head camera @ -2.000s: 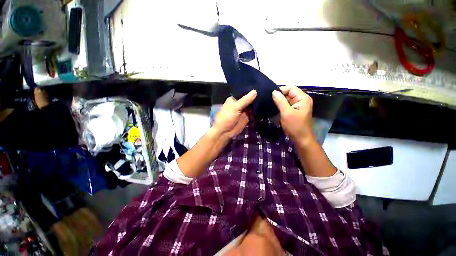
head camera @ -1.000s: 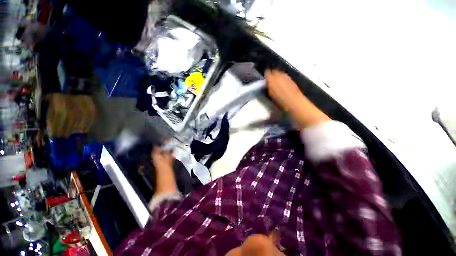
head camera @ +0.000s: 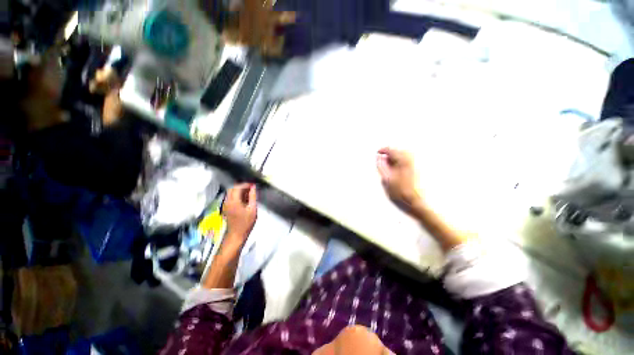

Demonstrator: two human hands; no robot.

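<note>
My left hand (head camera: 240,211) is just below the white table's front edge, near the basket, with its fingers curled; nothing shows in it. My right hand (head camera: 400,177) is over the white sewing table (head camera: 327,166), fingers bent towards the left; the bright table makes it impossible to tell whether it touches a pale piece. Overexposed pale panels (head camera: 445,52) with stepped edges lie at the far side, hard to tell from the table. The sewing machine head (head camera: 605,170) is at the right edge. The navy piece is not seen in either hand.
Red scissors loop (head camera: 596,304) lies at lower right. A basket with a white bundle (head camera: 182,194) and scraps is at left below the table. Dark navy fabric (head camera: 334,24) lies at the far side. Another worker's hand (head camera: 111,100) and a machine with a teal wheel (head camera: 167,33) are at upper left.
The navy piece held in both hands at first is no longer in them. The view has swung left and back up to the table. My right hand is now over the table; my left is beside its edge.
</note>
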